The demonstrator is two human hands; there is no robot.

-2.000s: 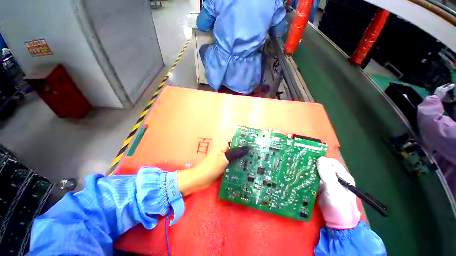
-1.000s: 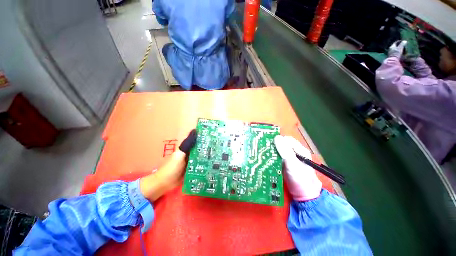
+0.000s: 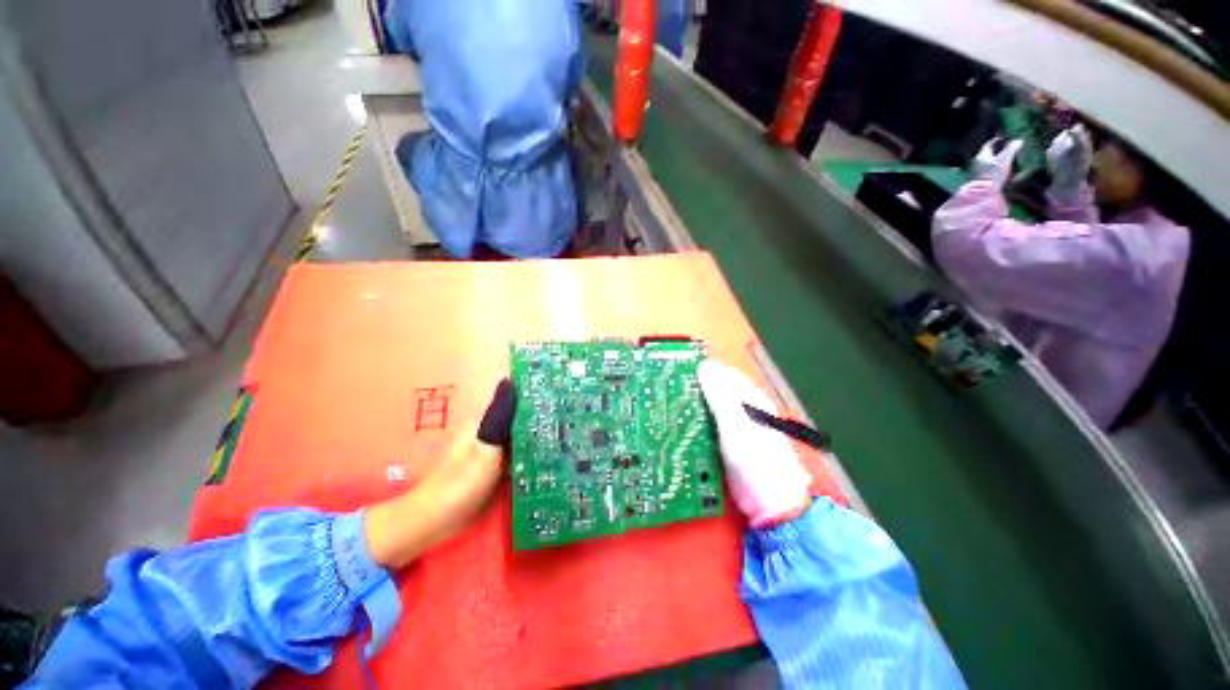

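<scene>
A green circuit board [image 3: 614, 452] is held over the red-orange foam pad [image 3: 337, 351], its flat side with small dark chips and silvery dots facing me. My left hand [image 3: 459, 475], bare with black finger cots, grips the board's left edge; its fingers under the board are hidden. My right hand [image 3: 755, 452], in a white glove, grips the board's right edge. A black pen [image 3: 786, 426] sticks out to the right from my right hand.
A green conveyor belt [image 3: 769, 256] runs along the right, with another board [image 3: 948, 340] on it. A person in pink [image 3: 1052, 276] sits across the belt. A person in light blue [image 3: 496, 121] sits ahead. Red-wrapped posts [image 3: 634, 68] stand beside the belt.
My view has turned to the right. The board now faces me squarer, and my left finger cots have moved from its face to its left edge. Both hands keep their hold.
</scene>
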